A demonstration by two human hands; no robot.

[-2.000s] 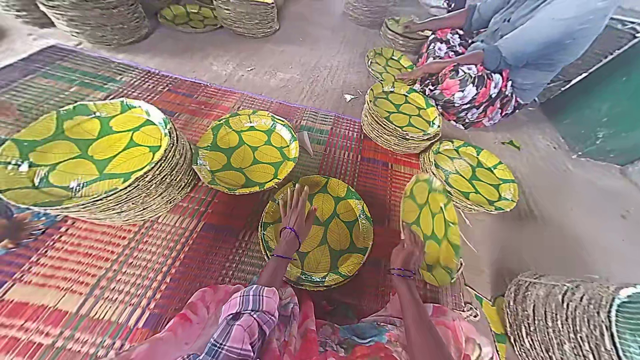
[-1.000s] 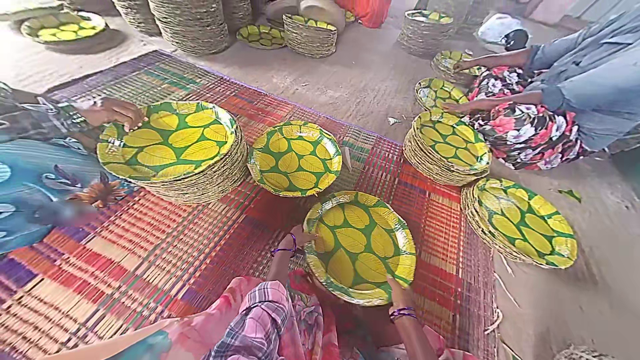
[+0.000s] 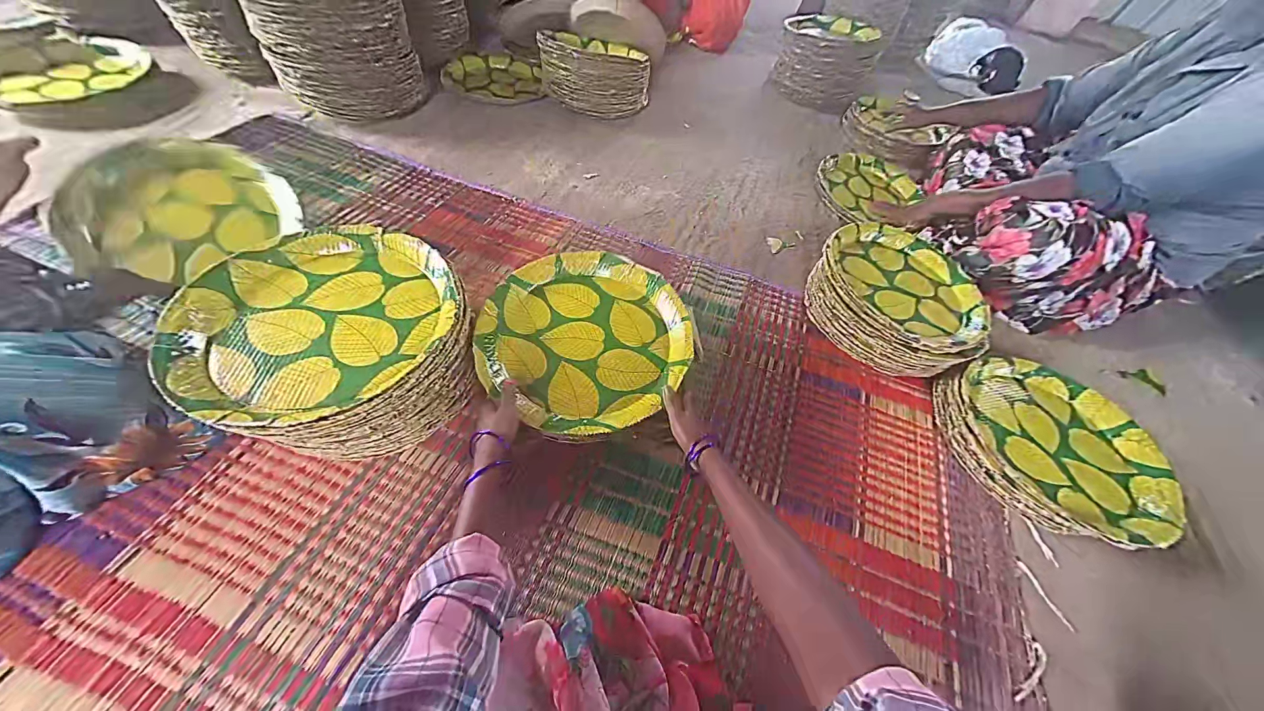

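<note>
A round plate with a green and yellow leaf print [image 3: 575, 341] is held level between my two hands over the woven mat. My left hand [image 3: 499, 420] grips its lower left rim, and my right hand [image 3: 686, 420] grips its lower right rim. Whatever lies beneath this plate is mostly hidden. Close on the left stands a tall stack of leaf-print plates [image 3: 316, 336]. Another stack [image 3: 899, 296] and a tilted stack [image 3: 1066, 449] are at the right.
A blurred plate [image 3: 173, 212] is by a person at the left edge. Another person in a blue-grey sleeve [image 3: 1145, 128] sits at the upper right, hands at small stacks [image 3: 864, 188]. Tall plate stacks [image 3: 331, 54] stand behind the striped mat [image 3: 869, 425].
The plate that was close before me has moved forward with both my hands, to where another leaf-print plate lay beside the left stack. The view has shifted.
</note>
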